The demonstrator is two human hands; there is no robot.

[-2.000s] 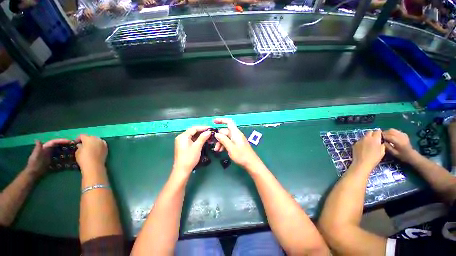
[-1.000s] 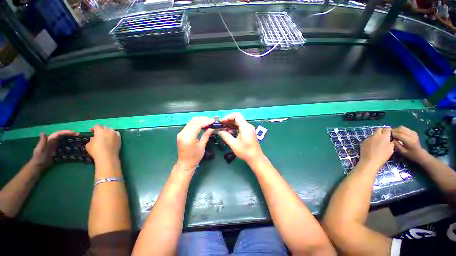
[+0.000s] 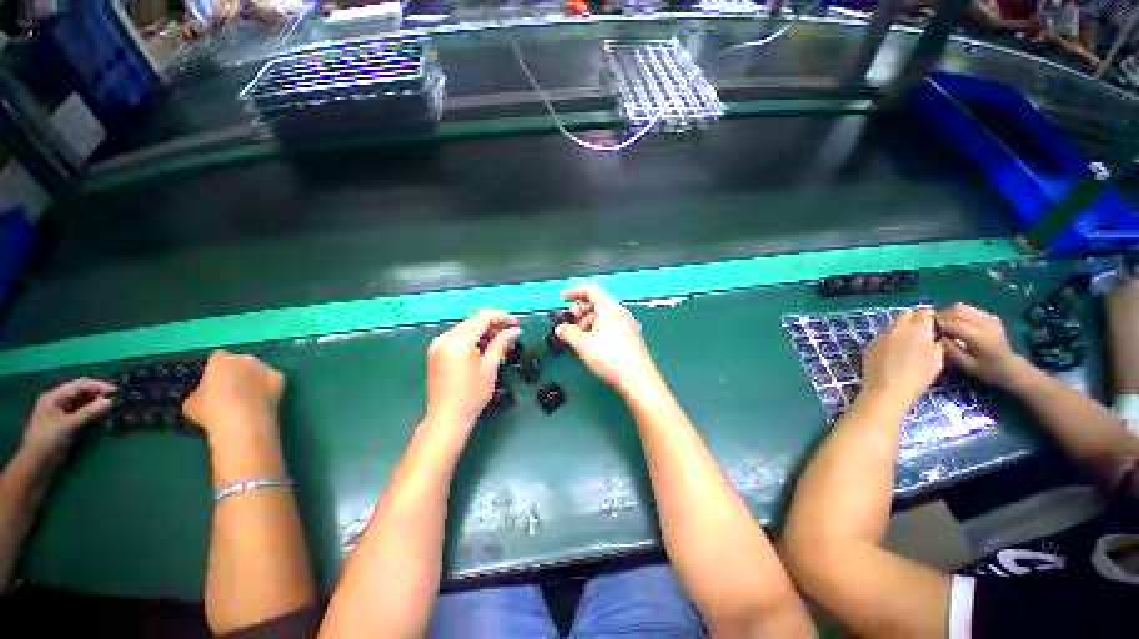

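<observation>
Several small black parts [image 3: 551,397] lie loose on the green bench between my hands. My left hand [image 3: 470,365] is at their left side, with thumb and index finger close together. A black part is right at its fingertips; whether it is gripped or lies below them, I cannot tell. My right hand [image 3: 607,337] is at their right side, a little farther back, with a small black part [image 3: 561,320] between thumb and fingers. The white card seen earlier does not show.
Left neighbour's hands [image 3: 240,390] are at a block of black parts [image 3: 152,395]. Right neighbour's hands [image 3: 909,353] work over a clear blister tray [image 3: 824,362], with a row of black parts [image 3: 869,282] behind. Beyond the belt [image 3: 500,212] are stacked trays [image 3: 350,94]. A blue bin [image 3: 1012,156] is far right.
My hands were together around a dark part; they have moved apart, and the loose parts between them show more clearly. The white card is out of sight. The left neighbour's left hand has moved back from the block.
</observation>
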